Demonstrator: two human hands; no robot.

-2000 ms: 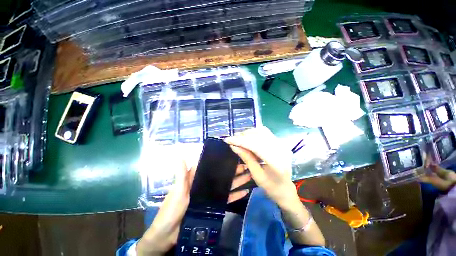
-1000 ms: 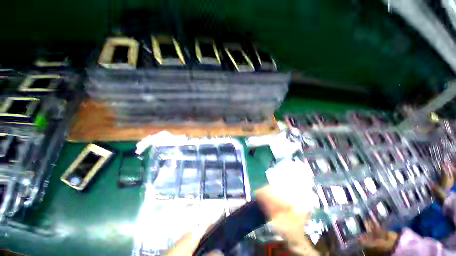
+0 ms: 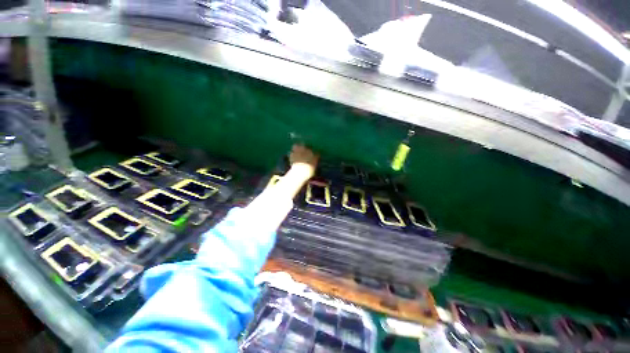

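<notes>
My left hand (image 3: pixel 302 158), on a raised arm in a blue sleeve, reaches to the back left of the tray stack (image 3: pixel 359 238). The hand is small and blurred, and its fingers and anything in them cannot be made out. Black phone housings with pale gold rims (image 3: pixel 354 199) lie in a row on top of the stack. The stack stands on a wooden board (image 3: pixel 349 292). My right hand is out of the picture. No flip phone shows in a hand.
Left trays (image 3: pixel 131 238) hold gold-rimmed housings. A clear blister tray (image 3: pixel 307 324) with dark panels is cut off at the bottom edge. Pink-edged parts (image 3: pixel 476 316) lie at lower right. A shelf (image 3: pixel 331 74) with white material crosses above; a yellow-green tag (image 3: pixel 401 156) hangs below it.
The view has swung up and left. My left hand has gone from the black flip phone to the back of the stack. My right hand and the phone have left the picture.
</notes>
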